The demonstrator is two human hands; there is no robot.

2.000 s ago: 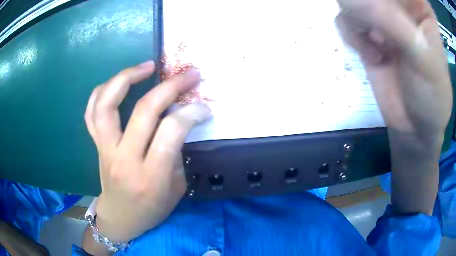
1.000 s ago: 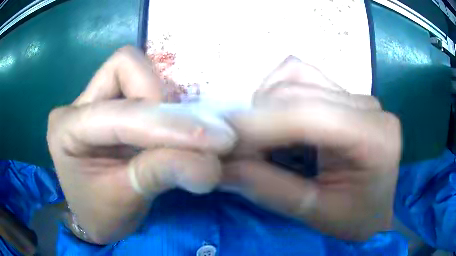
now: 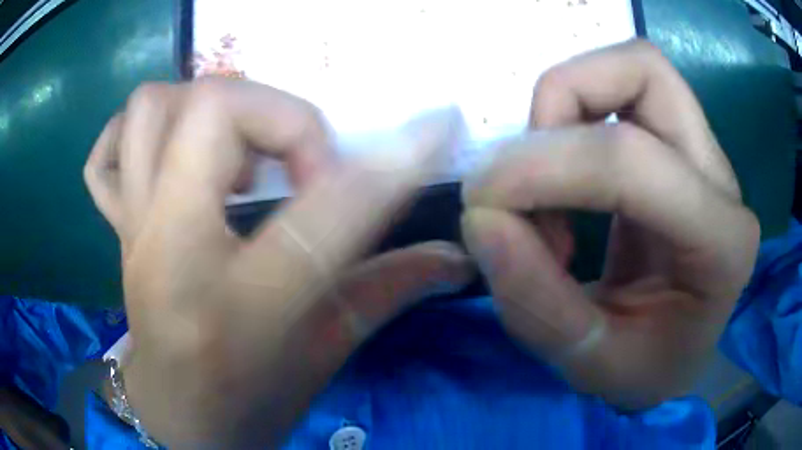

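Note:
My left hand (image 3: 246, 237) is blurred at the left centre, its thumb and index fingertips apart, with nothing visible between them. My right hand (image 3: 616, 220) is at the right, its thumb and index fingertips pinched together close to the left fingertips. Whether a tiny part is between them cannot be told. Pale coverings show on the thumbs. The white glaring tray (image 3: 396, 53) lies behind the hands. Small copper parts (image 3: 220, 60) are heaped at its left side. A black bar (image 3: 422, 218) shows between the hands, mostly hidden; its nests are not visible.
Sparse dark specks (image 3: 576, 3) lie at the tray's far right. The shiny green bench (image 3: 53, 176) extends on both sides. Silver rails (image 3: 25, 26) curve past the upper left corner. Blue sleeves and part of a person's arm (image 3: 31, 426) show at the lower left.
My hands met over the tray's near edge, and their fingertips have since parted slightly, the left thumb and index spreading. The tray appears shifted left and upward, and the black bar shows between the hands.

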